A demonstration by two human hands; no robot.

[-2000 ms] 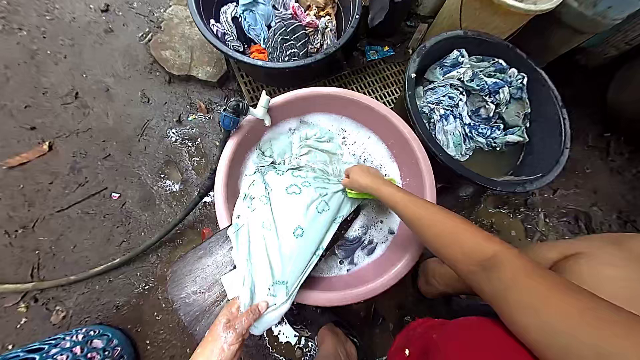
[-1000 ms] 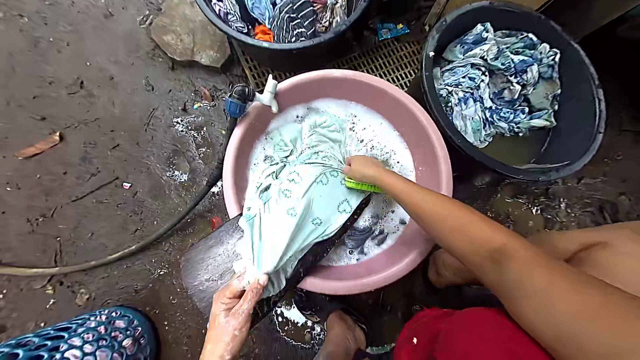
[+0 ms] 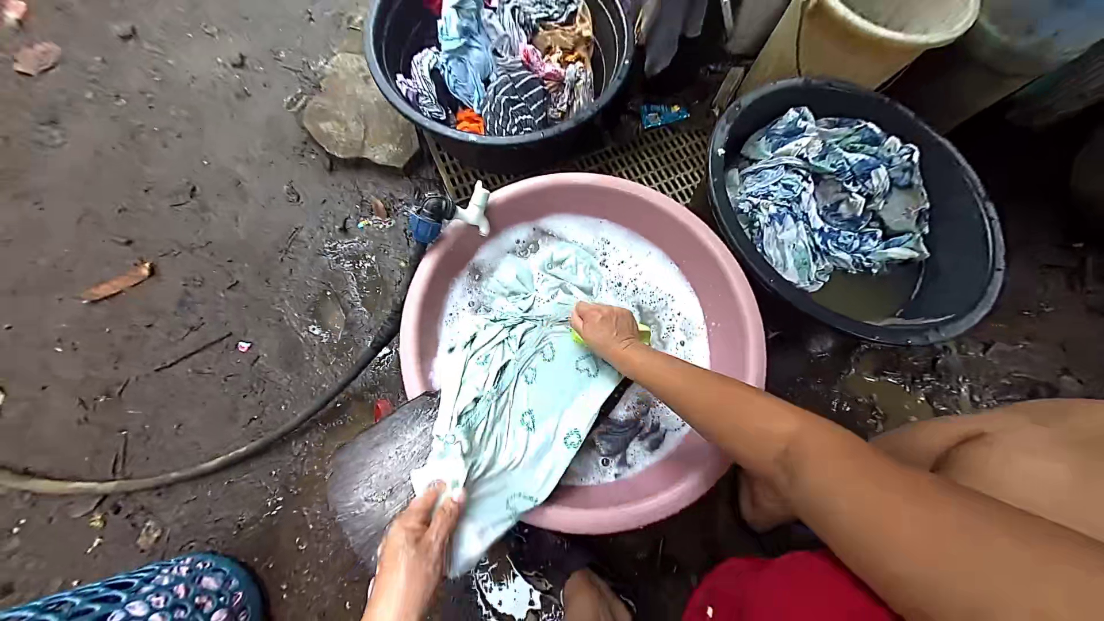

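Note:
A wet pale green printed cloth (image 3: 526, 405) lies over a dark board (image 3: 384, 470) that slants into a pink plastic basin (image 3: 582, 509). My left hand (image 3: 418, 535) pinches the cloth's near left edge, beside the lower part of the board. My right hand (image 3: 606, 329) grips a yellow-green scrubbing brush (image 3: 645, 334) on top of the cloth, near the basin's middle; most of the brush is hidden under the hand. Soapy water (image 3: 664, 302) fills the basin, with a dark cloth (image 3: 621, 435) partly in it. The cloth's far end is bunched in the foam.
A black tub (image 3: 556, 142) of mixed clothes stands behind the basin, another black tub (image 3: 983, 224) with blue-white cloth at right. A hose (image 3: 250, 448) with a white tap (image 3: 474, 210) meets the basin's left rim. A stone (image 3: 358, 112) and a blue openwork plastic item (image 3: 172, 586) rest on muddy ground.
The right hand stays on the brush over the cloth. The cloth's near end, bunched at the left hand one second ago, now hangs spread to the right of that hand.

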